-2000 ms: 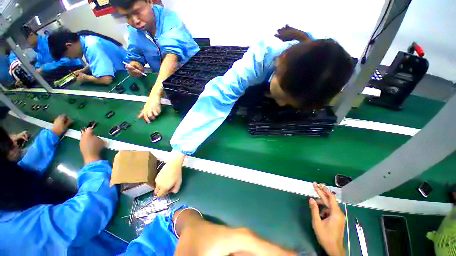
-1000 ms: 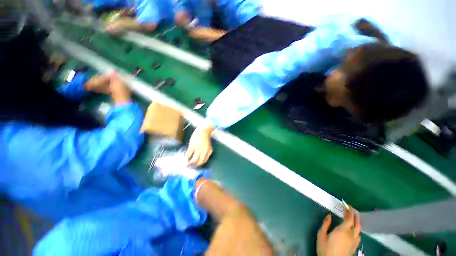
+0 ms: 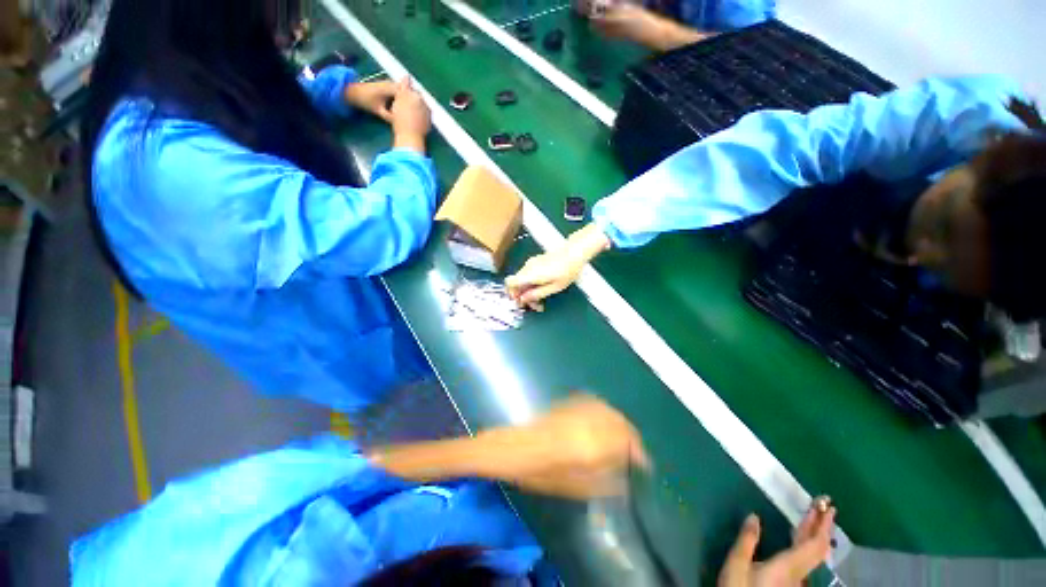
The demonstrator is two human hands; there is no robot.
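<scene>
My left hand [image 3: 574,445] is blurred over the green bench mat [image 3: 574,505], its fingers bent; whether it holds anything cannot be told. A dark grey blur lies just below it. My right hand [image 3: 786,556] is cut off by the bottom edge, beside the white rail [image 3: 688,396]. Its thumb and fingers are apart, with a small dark spot at the fingertips but no clear object. A shiny clear bag with thin pale pieces [image 3: 482,307] lies on the mat, touched by another person's hand [image 3: 556,273].
An open brown carton [image 3: 488,212] stands beyond the bag. Several watch bodies, one near the rail [image 3: 575,209], lie on the green belt. Black tray stacks [image 3: 734,98] stand across it. A person in blue [image 3: 252,218] sits at left; another person's arm [image 3: 780,161] reaches over the belt.
The view has swung left and down, showing the floor and more of the seated neighbour. My left hand is now fully in view. My right hand sits lower, at the bottom edge.
</scene>
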